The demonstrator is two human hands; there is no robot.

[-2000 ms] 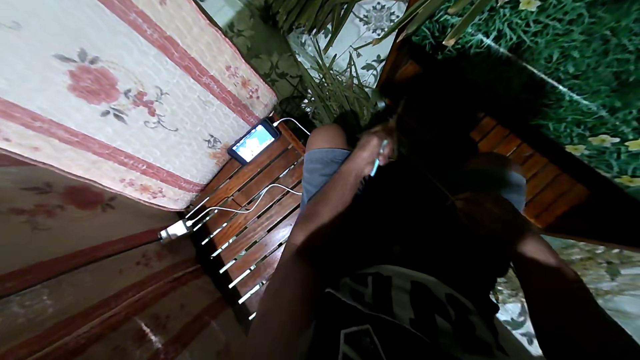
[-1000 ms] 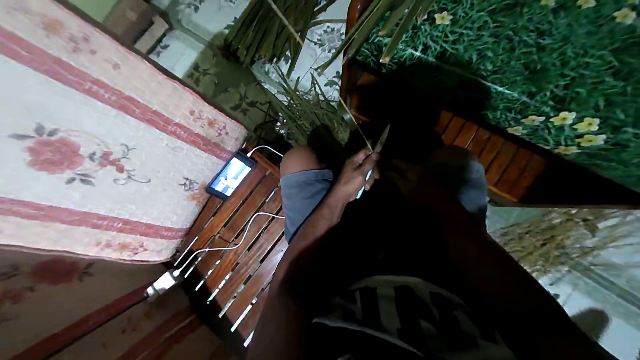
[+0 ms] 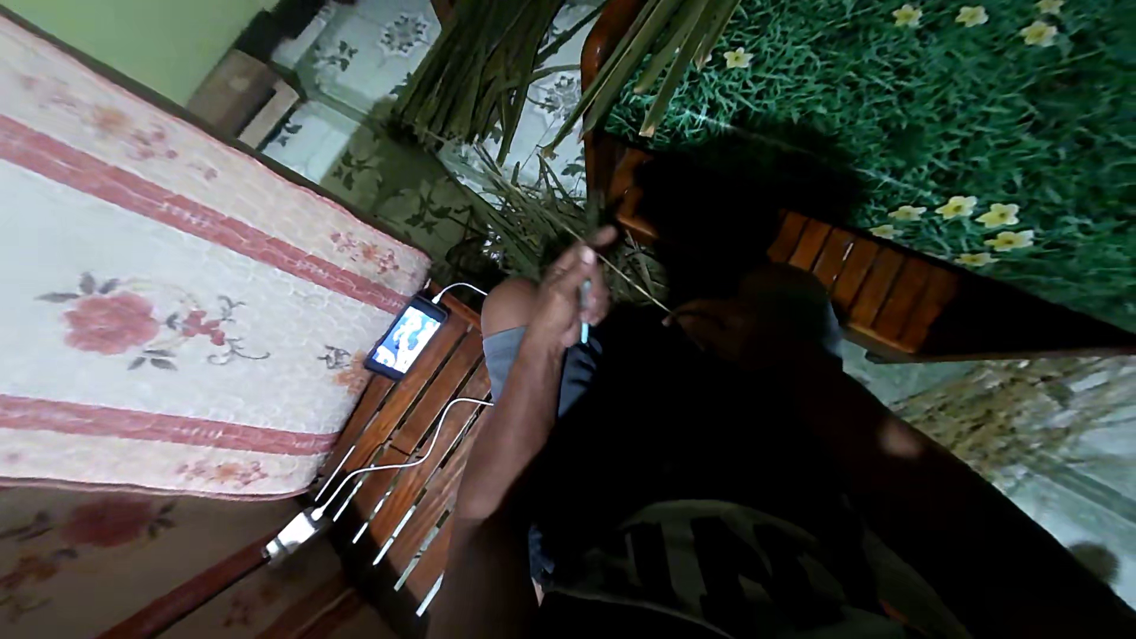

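My left hand (image 3: 572, 297) is closed around the light-blue handle of a knife (image 3: 585, 312); its blade is hard to make out against the dark background. A thin strip of dry leaf (image 3: 632, 282) passes by the fingers of this hand and slants down to my right hand (image 3: 710, 324). That hand lies in deep shadow over my lap, with its fingertips at the strip's lower end. Beyond my left hand, loose leaf strips (image 3: 541, 217) lie in a tangle. Longer bundled leaves (image 3: 484, 67) are above them.
A phone (image 3: 406, 339) with a lit screen and white cable lies on the slatted wooden bench (image 3: 444, 390) at left. Beside it hangs or lies floral cloth (image 3: 204, 293). A wooden seat (image 3: 874, 275) with a grass-and-flower-patterned cover (image 3: 932, 106) is at right. More dry strands (image 3: 1003, 417) lie on the floor.
The leaf strip stuck up past my left hand a second ago; now it stretches between both hands. The knife blade, plain to see then, has turned or dropped out of clear sight.
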